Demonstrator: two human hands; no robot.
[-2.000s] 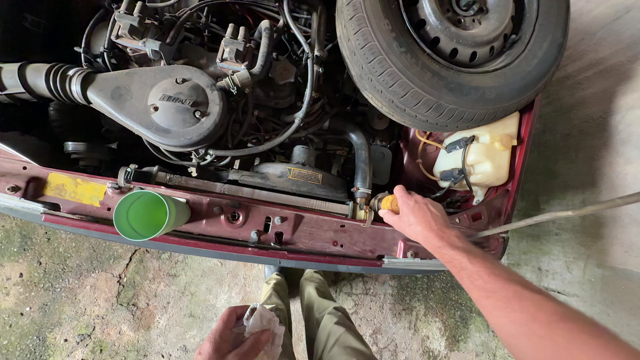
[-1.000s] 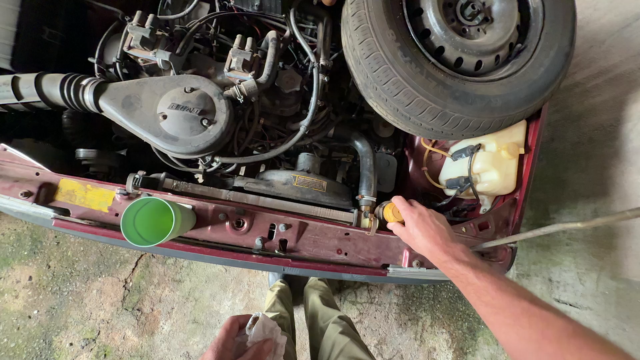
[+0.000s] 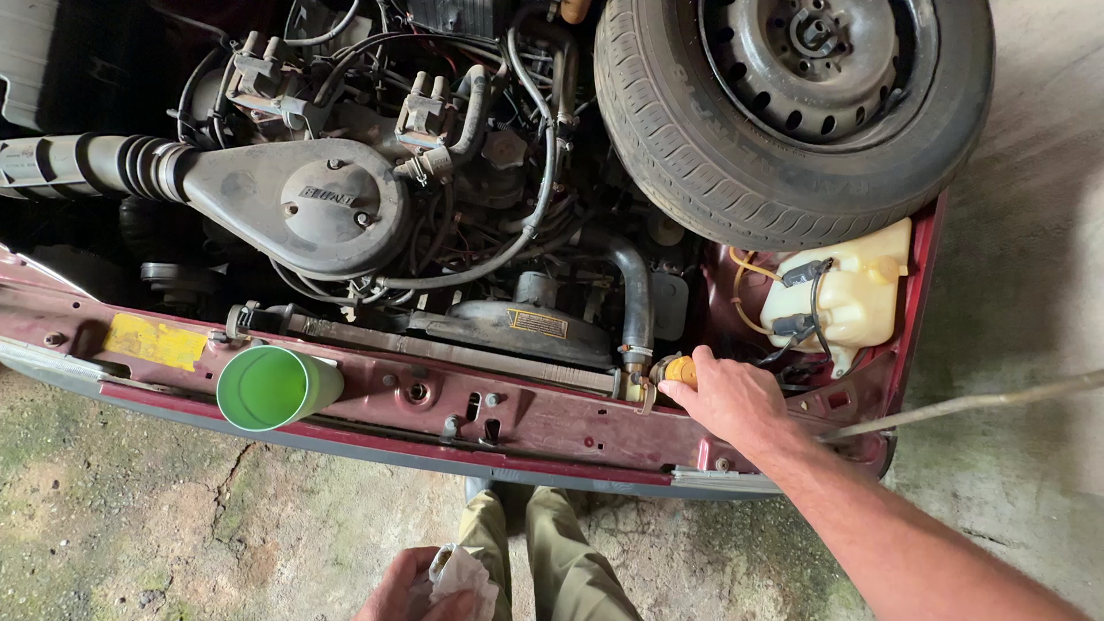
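My right hand (image 3: pixel 733 392) grips a yellow-orange cap (image 3: pixel 680 372) at the radiator's end, beside the black radiator hose (image 3: pixel 636 297) and its metal clamp. Low in the view, my left hand (image 3: pixel 410 591) holds a crumpled white paper or cloth (image 3: pixel 466 584) with a small dark-ended thing wrapped in it; what that thing is I cannot tell. A green cup (image 3: pixel 323 386) with green liquid inside stands on the dark red front crossmember (image 3: pixel 552 414) of the car, left of the radiator cap.
A spare wheel (image 3: pixel 664 129) lies over the engine bay at the right, above a whitish plastic reservoir (image 3: pixel 849 297). The black air cleaner housing (image 3: pixel 302 207) covers part of the engine. A thin rod (image 3: pixel 966 404) slants in from the right. My legs (image 3: pixel 565 552) stand before the bumper.
My right hand stays at the yellow-orange cap. The left hand remains low in view with the white paper or cloth. The cup has not moved on the crossmember.
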